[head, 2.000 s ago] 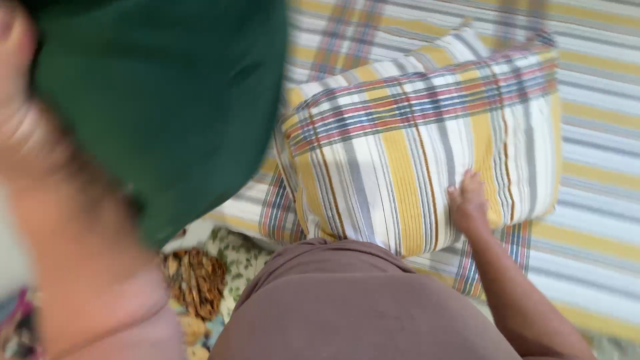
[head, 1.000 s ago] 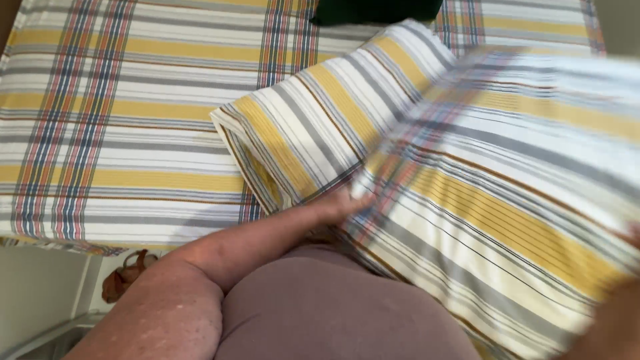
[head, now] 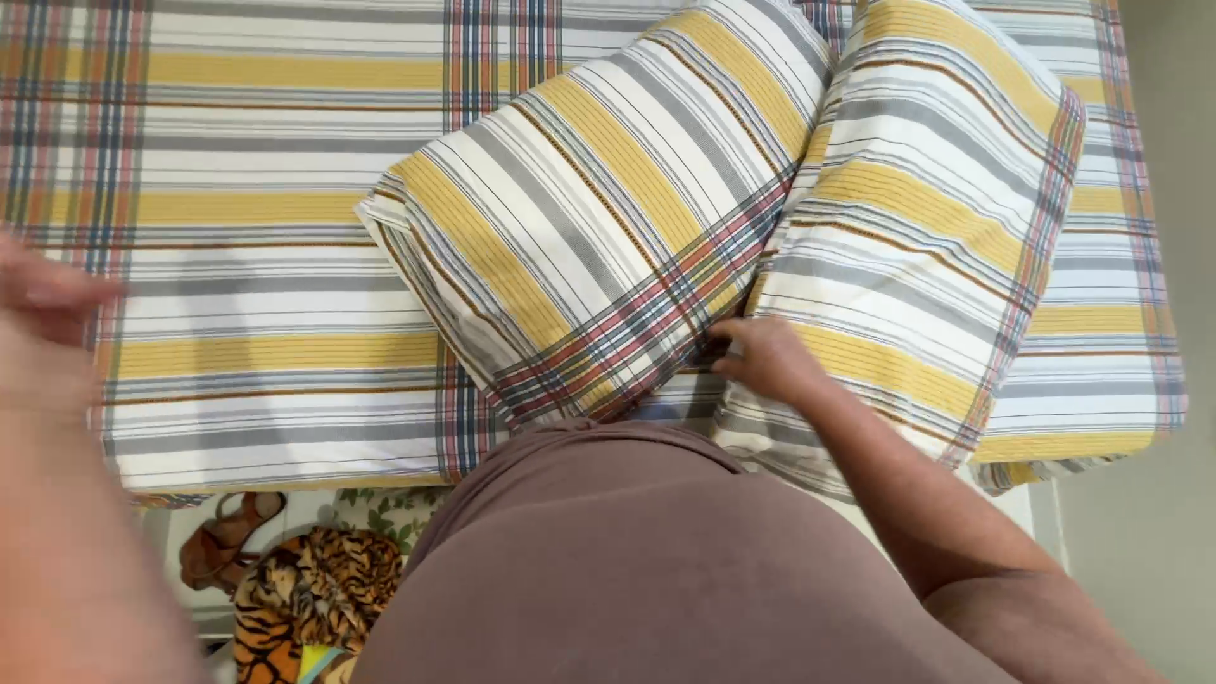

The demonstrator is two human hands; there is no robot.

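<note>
Two pillows in striped cases lie on a bed with a matching striped sheet (head: 285,285). One pillow (head: 608,190) lies slanted near the middle; the other pillow (head: 912,209) lies to its right, against it. My right hand (head: 765,356) is at the lower gap between them, fingertips touching the near corner of the middle pillow; whether it grips the cloth is unclear. My left hand (head: 57,285), blurred, is raised over the left part of the bed, away from both pillows. No object shows in it, and its fingers are only partly seen.
My body is against the bed's near edge. Below it on the floor are a brown leather sandal (head: 223,541), a tiger-print cloth (head: 313,598) and a leaf-patterned cloth (head: 389,508). A pale wall (head: 1159,380) stands at the right.
The right-hand pillow, blurred and held a second ago, now lies on the bed. My left hand has left it and moved left. The green cushion seen earlier is out of view.
</note>
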